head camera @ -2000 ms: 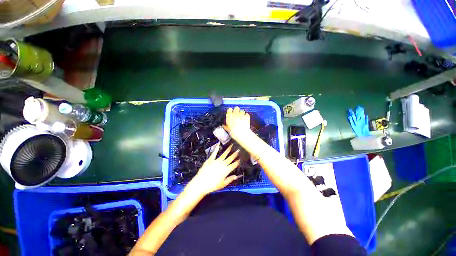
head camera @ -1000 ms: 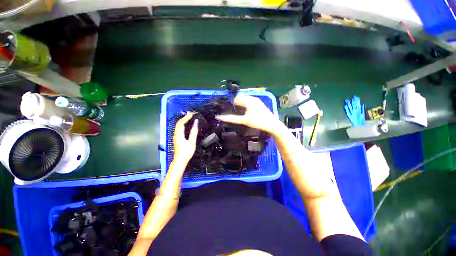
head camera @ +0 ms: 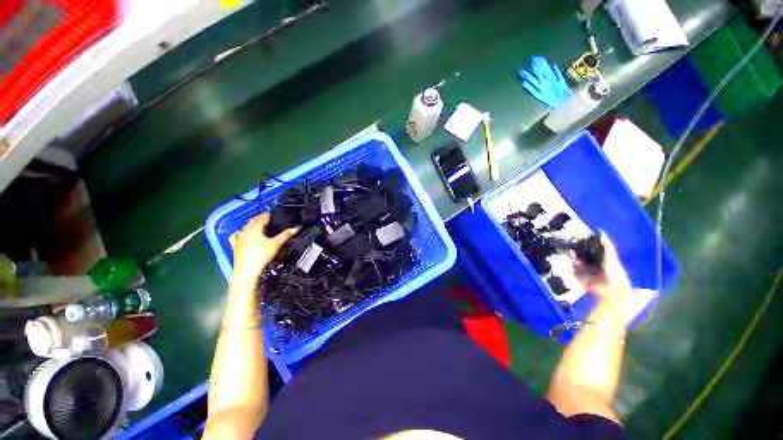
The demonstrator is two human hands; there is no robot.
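Note:
The blue perforated basket (head camera: 440,252) stands in front of my body, heaped with black power adapters (head camera: 369,209) and tangled cords; some show pale labels. My left hand (head camera: 260,244) is at the basket's left side, its fingers around a black adapter (head camera: 280,220) on the heap. My right hand (head camera: 607,273) is inside the right-hand blue tote (head camera: 614,193), holding a black adapter (head camera: 589,250) above the white liner sheet (head camera: 538,191). Several black adapters (head camera: 537,247) lie on that sheet.
Beyond the basket on the green bench are a whitish bottle (head camera: 424,115), a white card (head camera: 464,121), a black phone (head camera: 455,172) and a yellow stick (head camera: 490,148). A blue glove (head camera: 546,82) and another whitish bottle (head camera: 577,106) lie further right. A fan (head camera: 83,398) and drink bottles (head camera: 64,335) are at left.
My view has turned to the right. My right hand has moved from the basket into the right-hand tote with a black adapter. My left hand remains at the basket. More adapters show on the sheet.

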